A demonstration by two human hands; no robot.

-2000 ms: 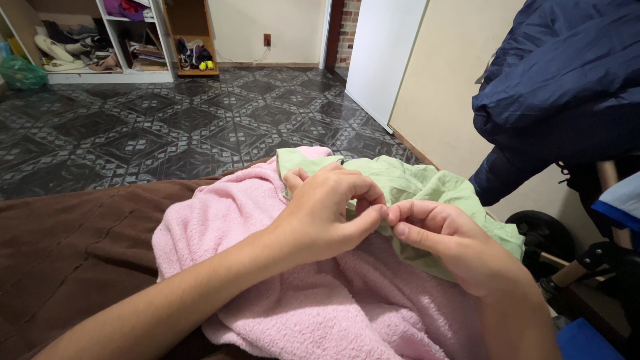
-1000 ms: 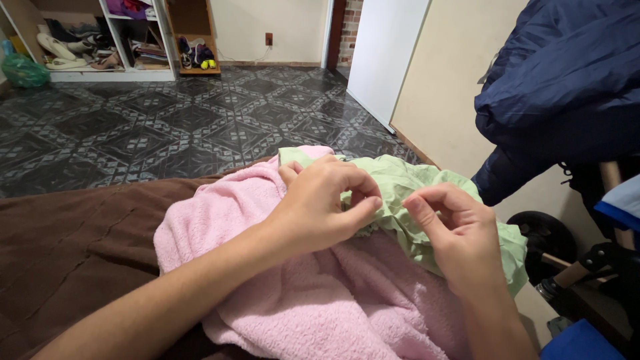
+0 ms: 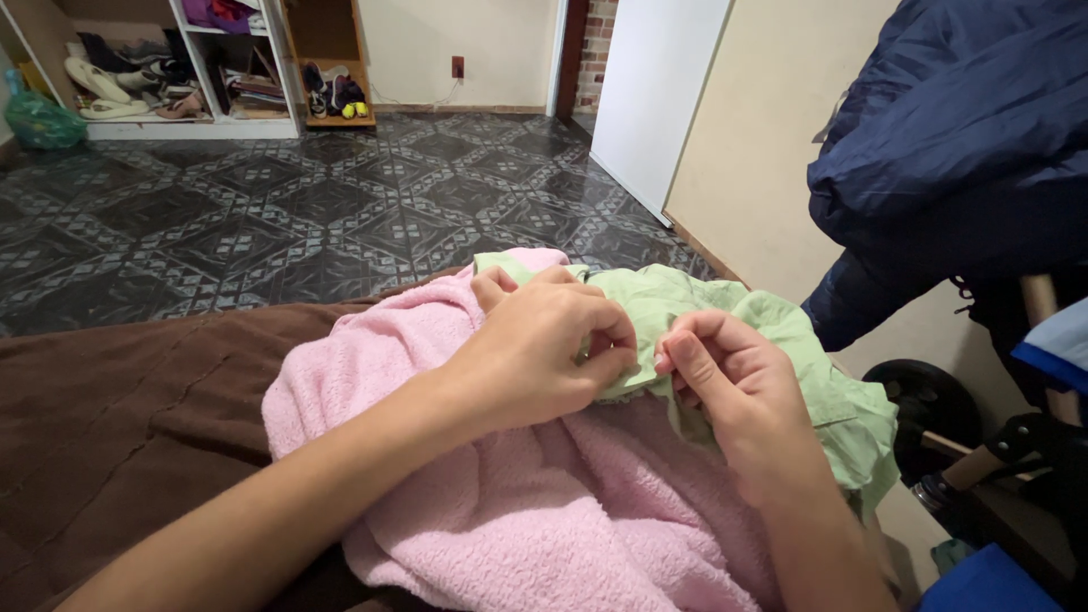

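A light green cloth [image 3: 680, 293] lies bunched over a fluffy pink blanket [image 3: 510, 518]. My left hand [image 3: 552, 340] is over the green cloth, with thumb and forefinger pinched on a part of it near the middle. Just to its right, my right hand [image 3: 722, 365] has its thumb and fingertips pressed together, close to the left fingertips. Whether something thin, such as a needle or thread, is between the right fingertips cannot be seen.
Under the blanket spreads a brown quilted cover [image 3: 127, 408]. A navy jacket [image 3: 960, 127] hangs at the right, above a black wheel [image 3: 922, 416]. Beyond the patterned floor [image 3: 340, 204] stands a white shelf [image 3: 195, 129] with shoes.
The two hands' fingertips were together two seconds ago, then the right hand drew away to the right. Now it is back closer to the left hand.
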